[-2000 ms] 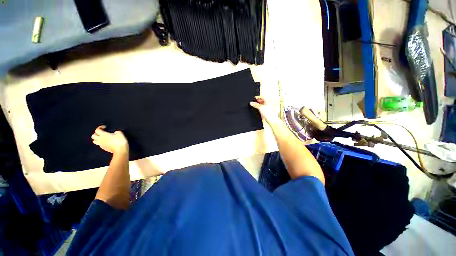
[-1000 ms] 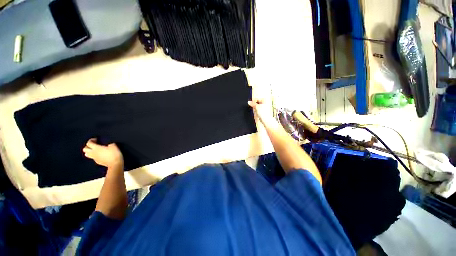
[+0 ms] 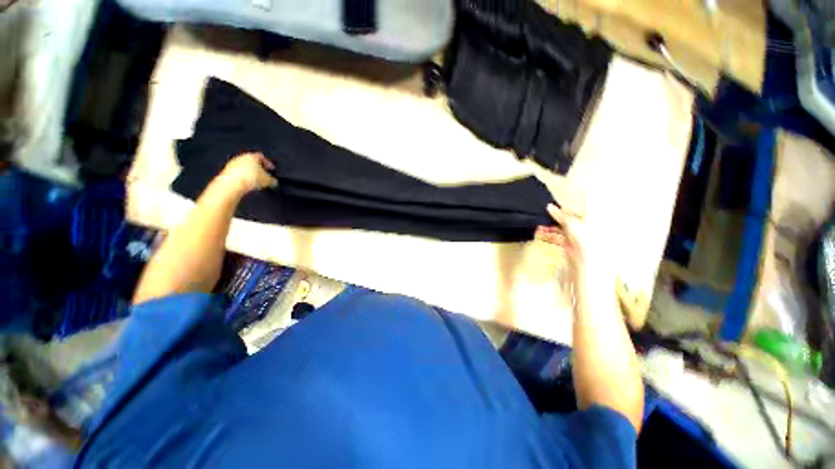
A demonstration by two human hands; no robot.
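Black trousers (image 3: 366, 192) lie lengthwise on the beige pressing table (image 3: 403, 275), creased and narrower, with a fold line along their length. The wide end is at the left, the narrow end at the right. My left hand (image 3: 247, 172) grips the cloth near the wide end, fingers curled on it. My right hand (image 3: 563, 224) pinches the narrow hem end. The picture is somewhat blurred.
A black bundle (image 3: 522, 87) lies at the table's far edge. The grey sleeve board (image 3: 403, 27) stands at the far left with a dark phone (image 3: 359, 15) on it. Blue crates (image 3: 101, 256) are at left. A green bottle (image 3: 787, 350) and cables are at right.
The view has turned, and the table appears tilted and shifted right. The trousers went from spread flat to a narrower folded strip, with both hands now gripping the cloth.
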